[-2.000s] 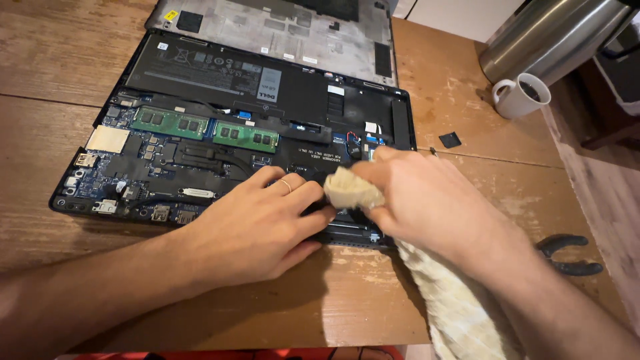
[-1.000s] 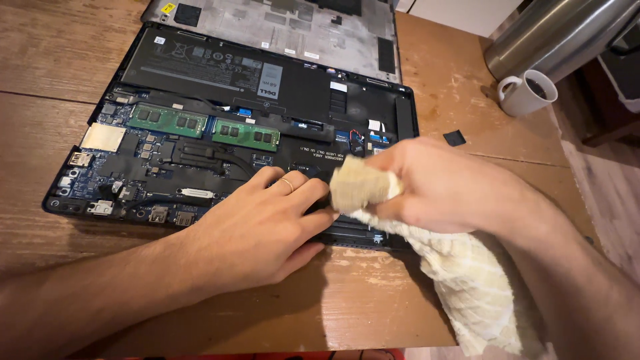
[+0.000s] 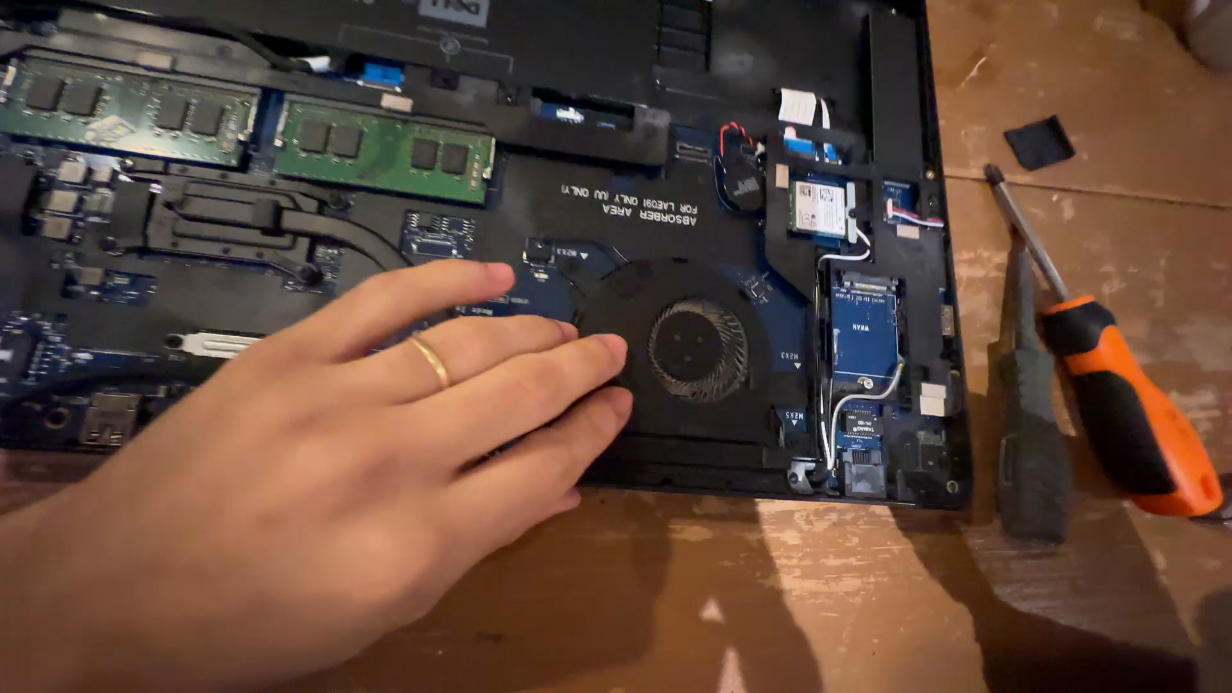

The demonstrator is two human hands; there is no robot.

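Observation:
My left hand [image 3: 423, 462], a ring on one finger, lies over the lower part of an opened Dell laptop [image 3: 751, 472], its fingertips at the left edge of the round cooling fan [image 3: 698, 348]. The fingers are slightly apart and nothing shows in them. Two green memory modules [image 3: 385, 149] sit above the hand, beside a copper-dark heat sink [image 3: 241, 217]. The black battery [image 3: 577, 38] runs along the top. At the right are a small wireless card [image 3: 820, 208] and an empty slot area on the blue board [image 3: 864, 327]. My right hand is out of view.
On the wooden table [image 3: 1136, 597], right of the laptop, lie an orange and black screwdriver [image 3: 1126, 404] and a dark-handled tool [image 3: 1032, 433]. A small black square piece [image 3: 1039, 142] lies above them. Part of a rounded object shows in the top right corner.
My right hand and the cream cloth it held have left the view. My left hand remains over the laptop. The view has moved closer to the fan.

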